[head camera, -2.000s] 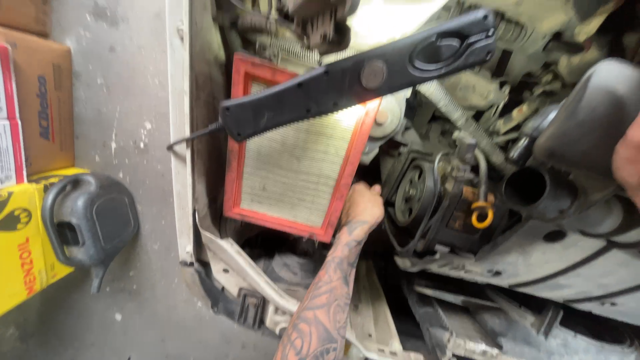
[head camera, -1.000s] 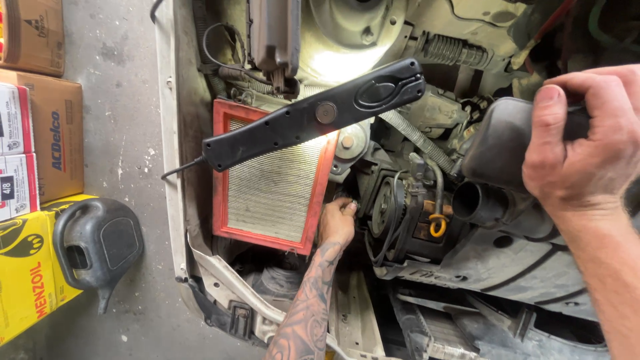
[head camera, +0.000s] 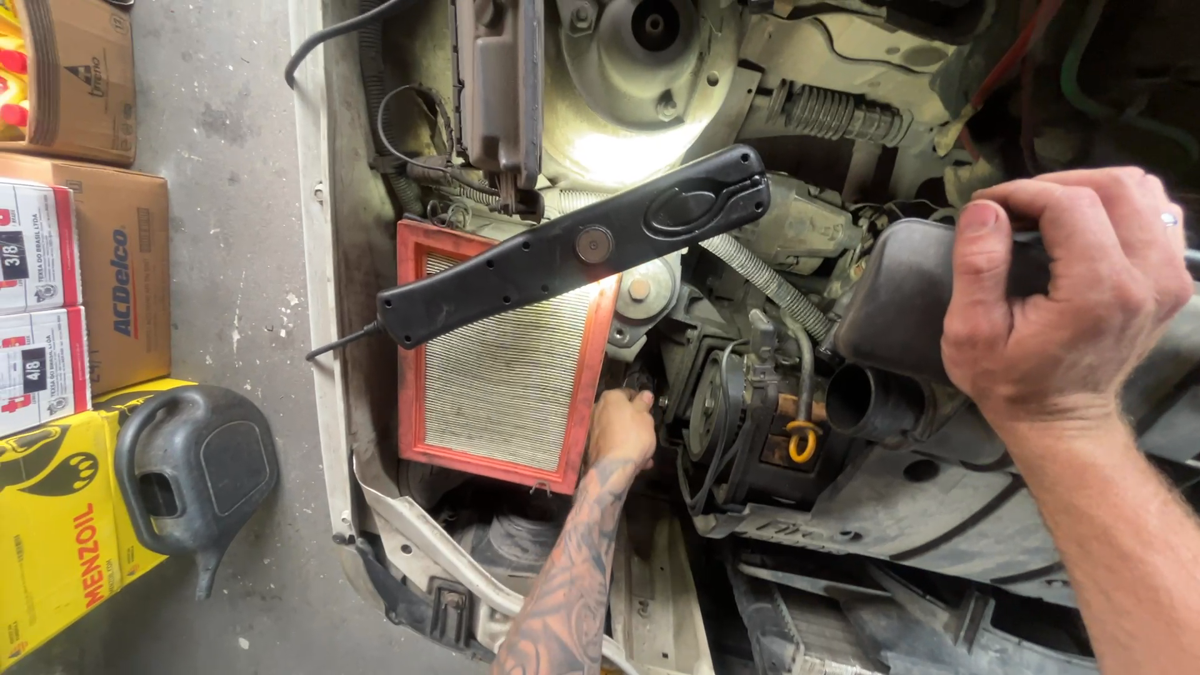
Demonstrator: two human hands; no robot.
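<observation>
My right hand (head camera: 1069, 295) is closed around a black plastic air duct (head camera: 891, 295) at the right, thumb on its near side. My left hand (head camera: 622, 427), on the tattooed arm, reaches down in the engine bay just right of a red-framed pleated air filter (head camera: 502, 384). Its fingers are bent toward dark parts beside the belt pulley (head camera: 710, 403); the fingertips are partly hidden, and whether they hold anything cannot be told. A black corded work light (head camera: 572, 246) lies slantwise across the filter's upper part, shining on the metal beneath.
A yellow loop handle (head camera: 802, 441) and an open round duct mouth (head camera: 855, 398) are between the hands. Past the car's pale body edge (head camera: 323, 281), a black plastic jug (head camera: 211, 469), a yellow box (head camera: 56, 525) and cardboard boxes (head camera: 131, 272) stand on the grey floor.
My right hand, only partly in view at the right edge two seconds ago, now shows gripping the duct. My left hand stays beside the filter. The view has shifted.
</observation>
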